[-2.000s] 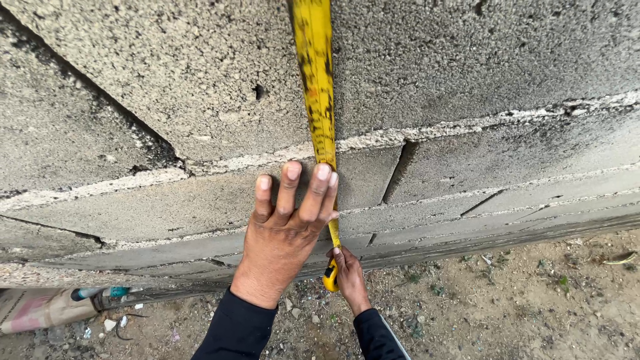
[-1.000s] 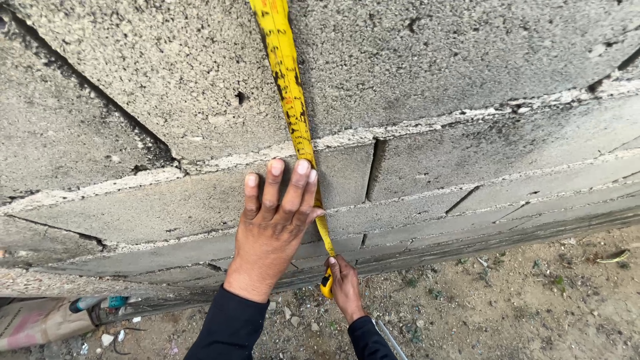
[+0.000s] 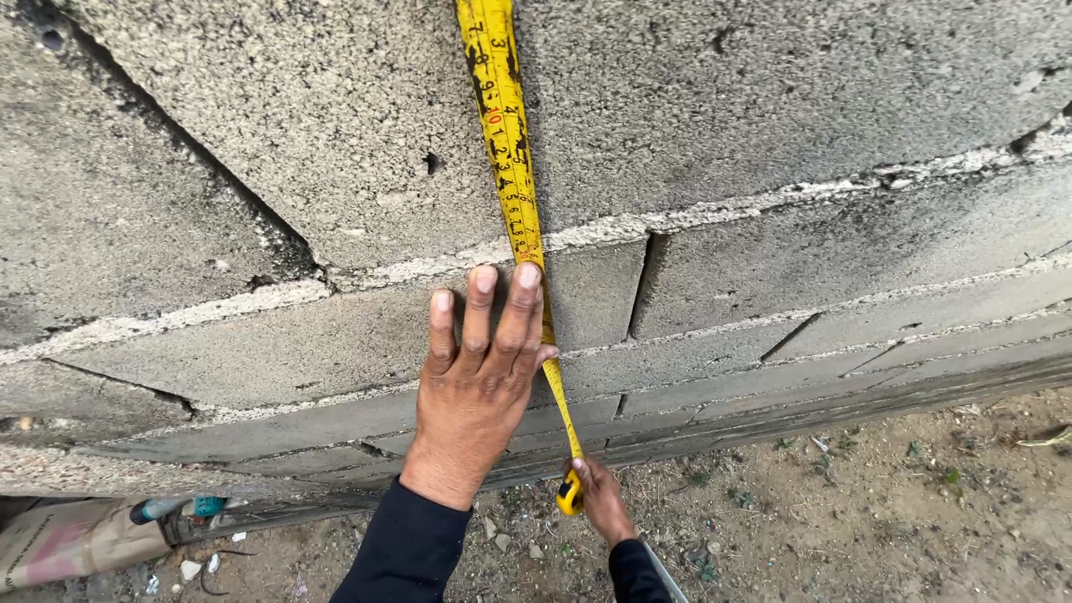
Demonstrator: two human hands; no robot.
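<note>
A worn yellow tape measure blade [image 3: 502, 134] runs down the face of a concrete block wall [image 3: 377, 126], from the top edge of the view toward the ground. My left hand [image 3: 477, 368] lies spread against the wall, its index fingertip on the blade and its thumb at the blade's edge. Lower down, my right hand [image 3: 605, 502] grips the yellow and black tape measure case [image 3: 570, 494], from which the blade comes out. The blade's upper end is out of view. My palms are hidden.
Bare dirt ground [image 3: 837, 502] with small stones and weeds lies at the wall's foot. At the lower left are a brown paper sack [image 3: 84, 540] with writing and a teal and dark object [image 3: 180, 508], perhaps a tool. Rough mortar joints cross the wall.
The blade's upper part has shifted left and then back right in the view, its markings now sharper. My left hand has stayed on the wall and my right hand on the case.
</note>
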